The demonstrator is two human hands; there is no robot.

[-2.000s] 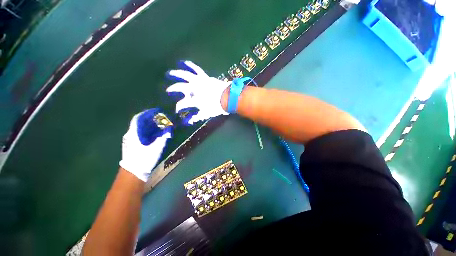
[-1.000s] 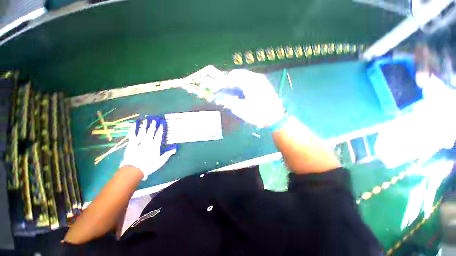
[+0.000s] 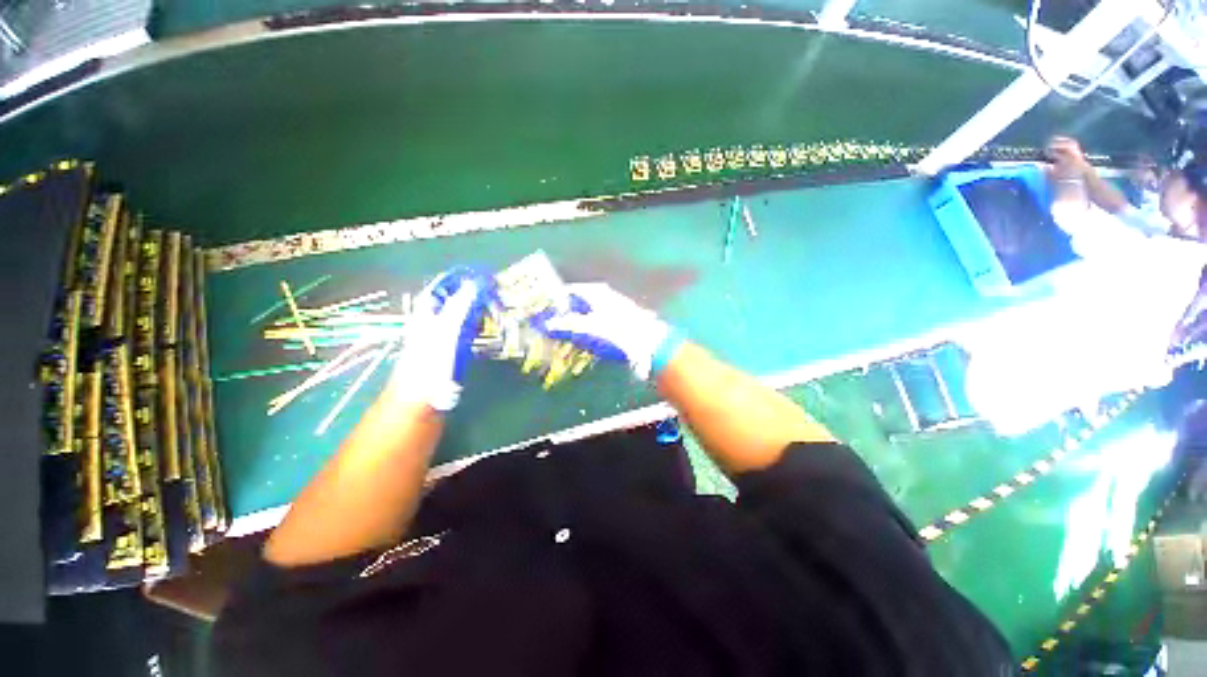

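My left hand point(image 3: 450, 333), in a white glove with blue fingers, grips the left side of a yellow-edged PCB panel point(image 3: 530, 347). My right hand point(image 3: 604, 325), gloved the same way with a light blue band at the wrist, grips its right side. The panel is blurred and partly hidden by my fingers. A bit of the pale grooved metal plate point(image 3: 530, 278) shows just behind the panel; the rest of it is hidden. A loose pile of thin yellow, green and pale edge strips point(image 3: 318, 339) lies left of my left hand.
Panel stacks with dark sheets point(image 3: 139, 384) stand at the left end. A row of small boards point(image 3: 741, 159) sits along the green conveyor point(image 3: 437, 132). Thin strips point(image 3: 732, 228) lie on the bench at right. A blue bin point(image 3: 986, 251) stands near another person point(image 3: 1125, 265) at far right.
My left hand has lifted off the metal plate's left end and now grips the panel. My right hand has come down and left with the panel. The view has shifted slightly.
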